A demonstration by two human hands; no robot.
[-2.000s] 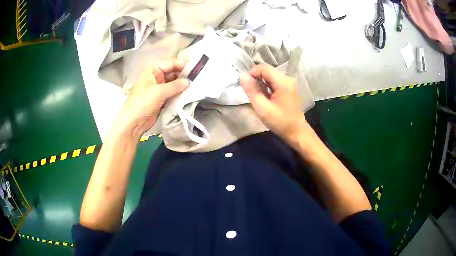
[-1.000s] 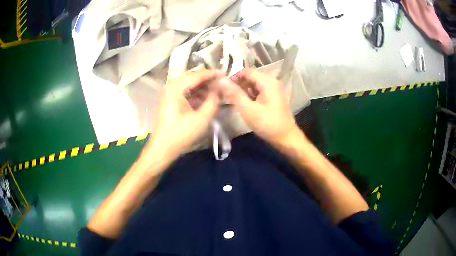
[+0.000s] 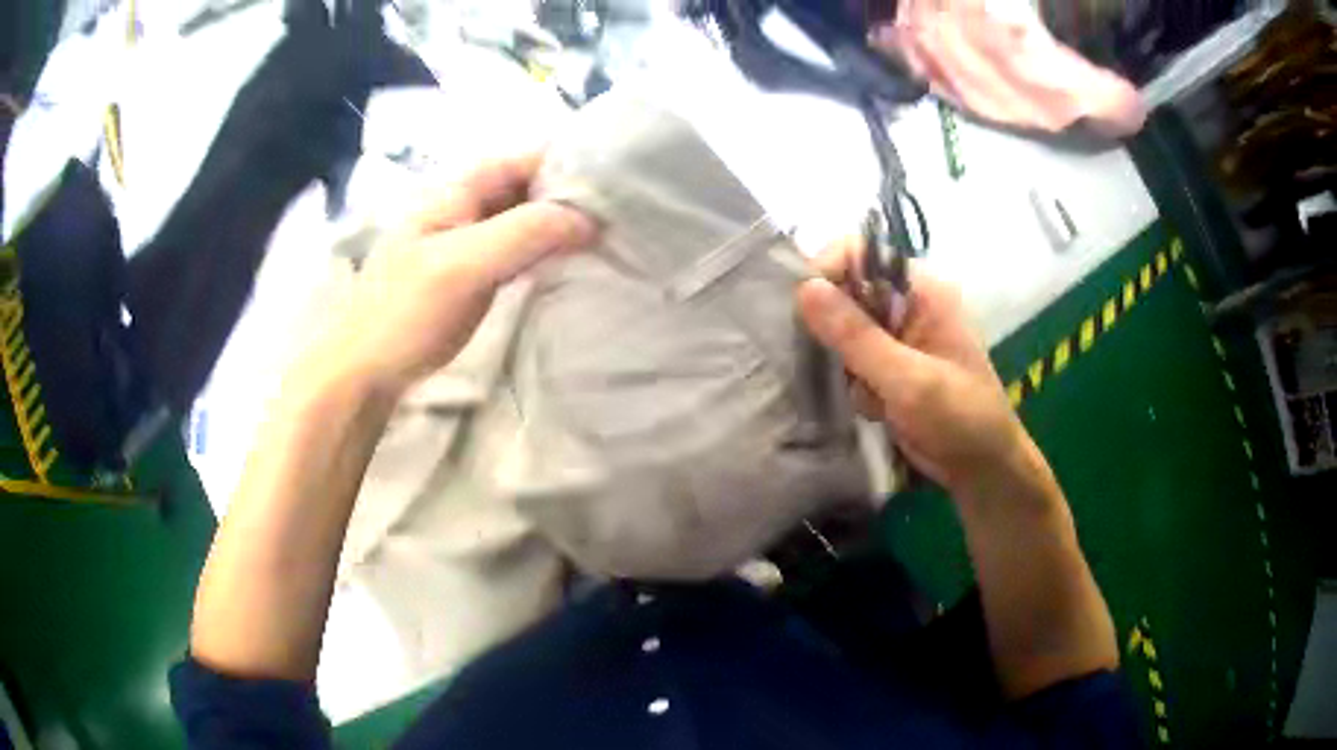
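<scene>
A beige garment (image 3: 660, 366), likely the jacket, is bunched between my hands at the table's near edge, slightly blurred. A short straight strip or pocket opening (image 3: 726, 257) shows on its upper part. My left hand (image 3: 469, 257) pinches the cloth at its upper left, thumb on top. My right hand (image 3: 902, 344) is at the cloth's right edge, with fingers curled. Something small and dark shows at its fingertips, but it overlaps the scissors behind, so I cannot tell whether it is held.
Dark-handled scissors (image 3: 897, 198) lie on the pale table (image 3: 1012, 264) beyond my right hand. Pink cloth (image 3: 1012, 66) lies at the back right, with a green pen (image 3: 950, 139) near it. Dark garments (image 3: 242, 191) are at the back left. Striped tape (image 3: 1100, 322) marks the floor at right.
The view has shifted. The white loop and dark labels are out of sight, and the outer beige cloth now faces up. My hands have moved apart, the left to the cloth's upper left, the right to its right edge.
</scene>
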